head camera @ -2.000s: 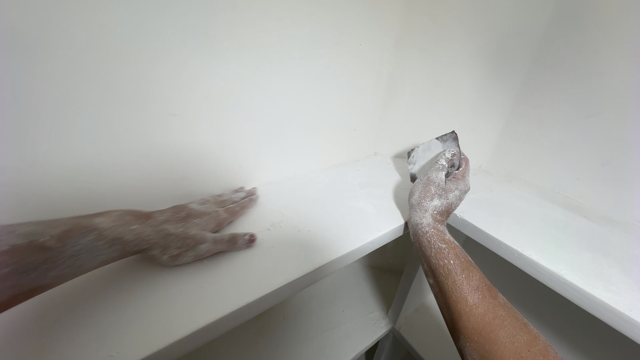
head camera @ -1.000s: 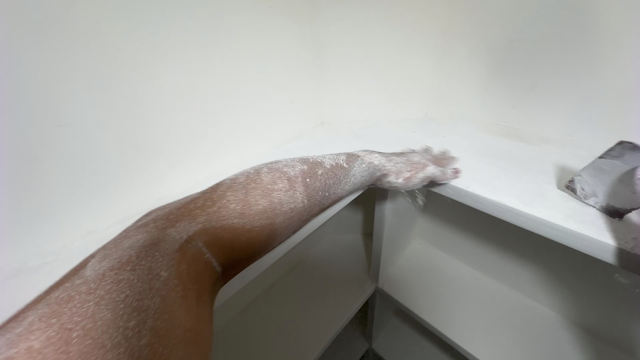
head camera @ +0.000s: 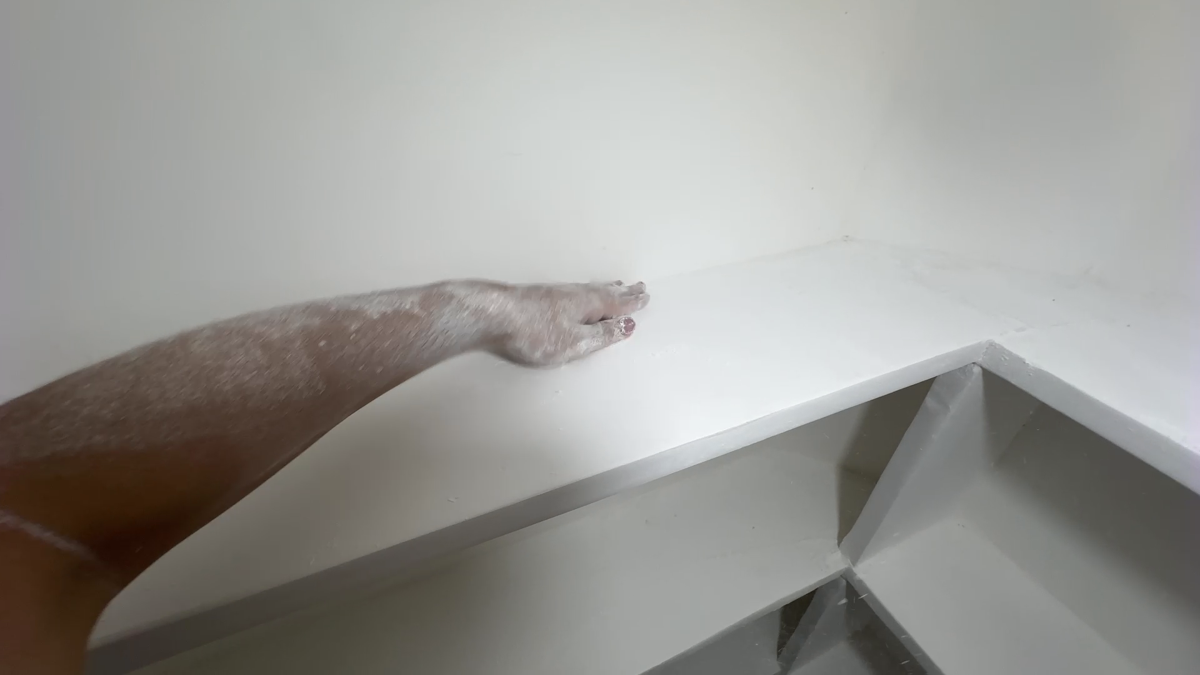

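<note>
White powder coats my left hand (head camera: 572, 321) and forearm. The palm faces down, flat on the white top shelf (head camera: 731, 366), close to where the shelf meets the wall. Its fingers are extended toward the right with the thumb a little apart, and nothing is held in it. Fine dust and a few crumbs lie on the shelf surface. My right hand is out of the frame, and so is the flat piece it held earlier.
White walls (head camera: 422, 141) meet at a corner behind the shelf. The shelf turns there into a right-hand section (head camera: 1106, 394). Below are lower shelves (head camera: 600, 572) and an upright divider (head camera: 923, 459). The shelf's front edge (head camera: 525, 516) runs diagonally.
My left hand has gone from the front edge near the corner back onto the left shelf. The grey-white flat piece, seen at the right earlier, has left view. The view has shifted.
</note>
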